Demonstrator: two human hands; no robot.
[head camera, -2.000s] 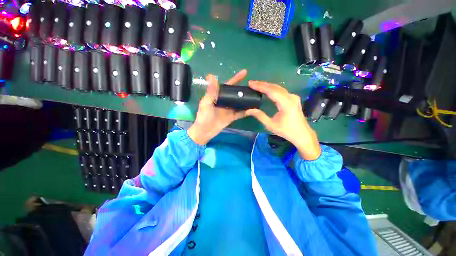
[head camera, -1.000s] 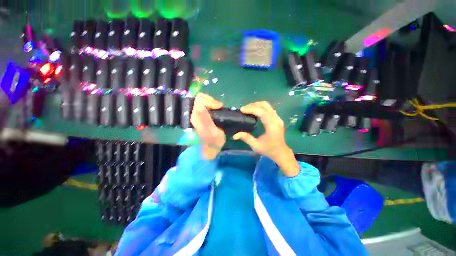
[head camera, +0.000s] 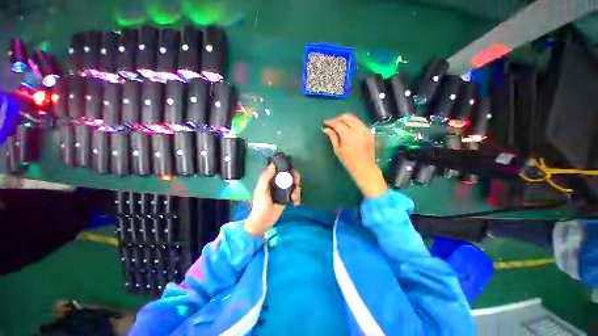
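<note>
My left hand is shut around a black light-up unit, held upright at the bench's front edge, with a large white disc facing up. My right hand is to the right of it, over the green bench. Its thumb and fingertips are close together, with a small dark speck at the tips. Whether they pinch a small part is too small to tell. A blue screw tray full of grey grains lies beyond my right hand.
Rows of black units lie at the left, with coloured glints between them. Looser black units lie at the right. A long black driver with a yellow tie lies behind my right forearm. A blue stool stands below the bench.
My right hand has let go of the unit and moved up and right. My left hand has turned the unit from lying sideways to upright, showing a large white disc. The camera view has shifted.
</note>
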